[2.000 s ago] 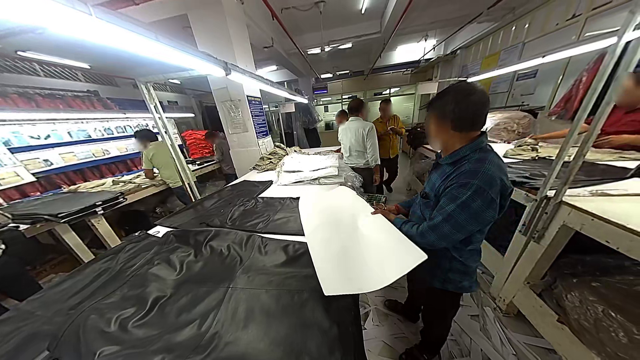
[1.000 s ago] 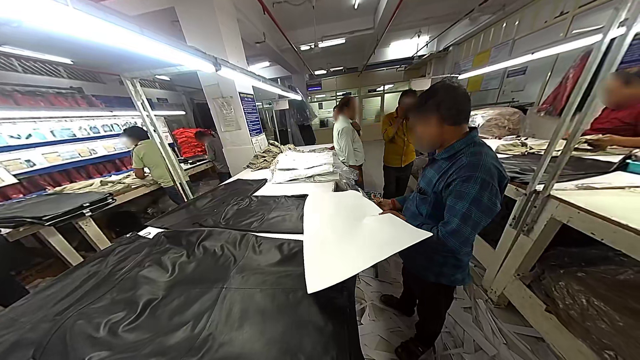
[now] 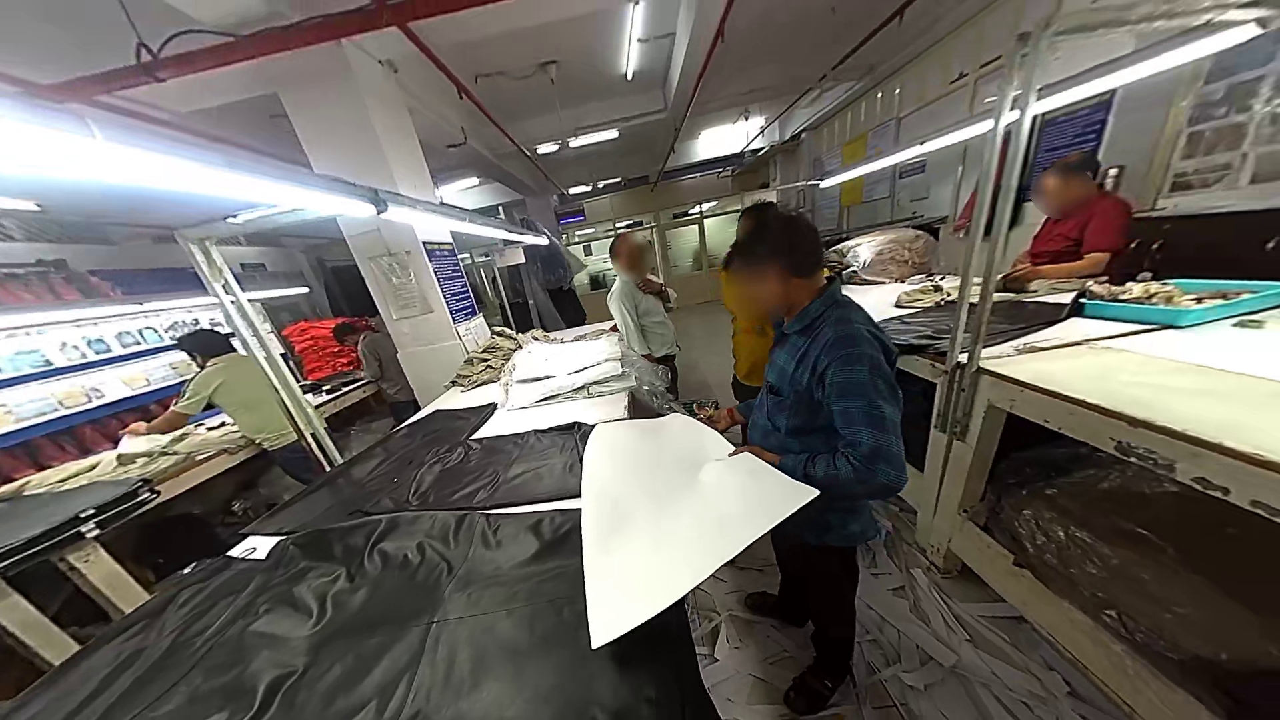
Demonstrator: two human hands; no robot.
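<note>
Neither my left hand nor my right hand shows in the head view. In front of me a black leather-like sheet (image 3: pixel 400 610) is spread over the table, with soft wrinkles. Beyond it lies a second black sheet (image 3: pixel 440 470). A large white paper sheet (image 3: pixel 670 510) with a curved lower edge overlaps the right side of both and juts past the table edge. A co-worker in a blue checked shirt (image 3: pixel 840 390) stands at that side, one hand at the sheet's far right edge. White folded pieces (image 3: pixel 565 365) are piled farther along the table.
Paper strips (image 3: pixel 920 640) litter the floor at right. Nearby, a metal post (image 3: pixel 970 300) rises beside another worktable (image 3: pixel 1130 400) with a turquoise tray (image 3: pixel 1180 310). A slanted post (image 3: pixel 260 350) stands at left. Other people stand or work farther back.
The co-worker in yellow, beside the one in light clothing earlier, is now mostly hidden behind the co-worker in the checked shirt. The view has shifted somewhat.
</note>
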